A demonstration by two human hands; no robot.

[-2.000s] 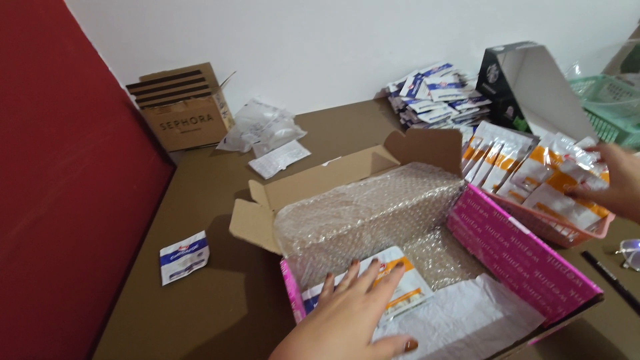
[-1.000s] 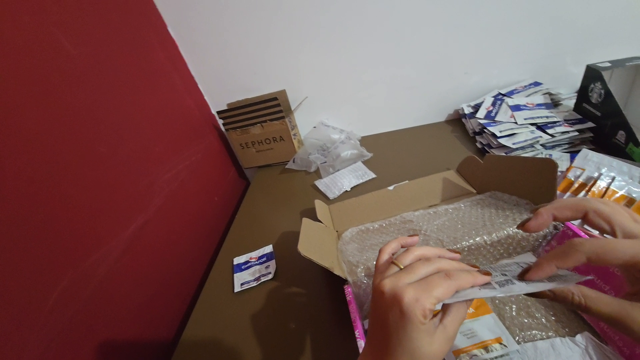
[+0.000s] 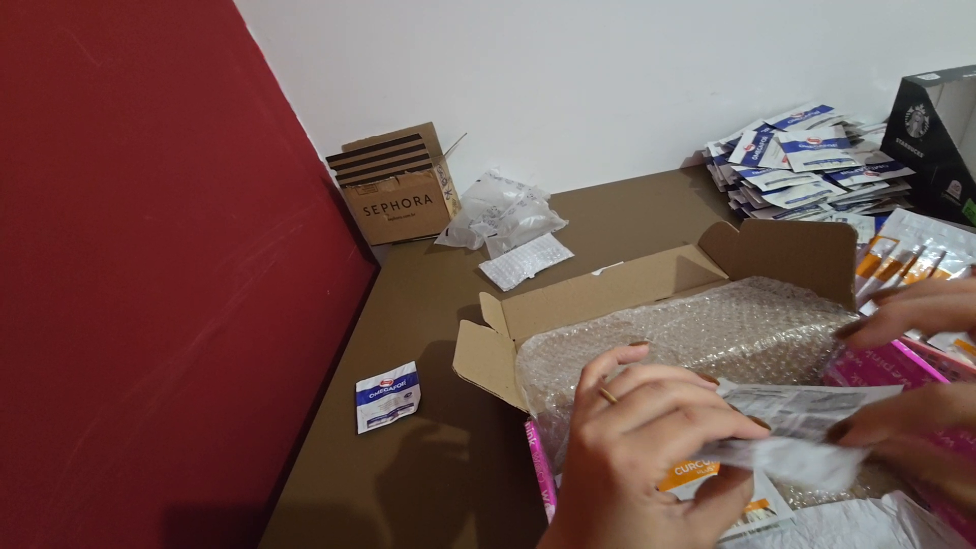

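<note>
Over an unlidded pink cardboard box (image 3: 539, 467), my left hand (image 3: 656, 450) pinches the near edge of a white printed sachet (image 3: 808, 412). My right hand (image 3: 915, 404), blurred, is at the sachet's right side; whether it grips it I cannot tell. Bubble wrap (image 3: 686, 328) lines the box. Below my left hand lies a white and orange sachet (image 3: 751, 507), partly covered by my fingers. White crumpled paper (image 3: 884, 526) fills the near part of the box. On the table, left of the box, rests a single white and blue sachet (image 3: 388, 397).
A brown Sephora box (image 3: 400, 206) stands by the red wall, beside crumpled clear plastic (image 3: 503, 210) and a small bubble-wrap piece (image 3: 526, 261). At the back right are piled blue and white sachets (image 3: 812, 164), a black Starbucks box (image 3: 915, 152) and orange and white sachets (image 3: 911, 255).
My right hand has come from the orange sachets at the right to the sachet above the box. My left hand has risen from inside the box and holds that sachet. The view has turned left.
</note>
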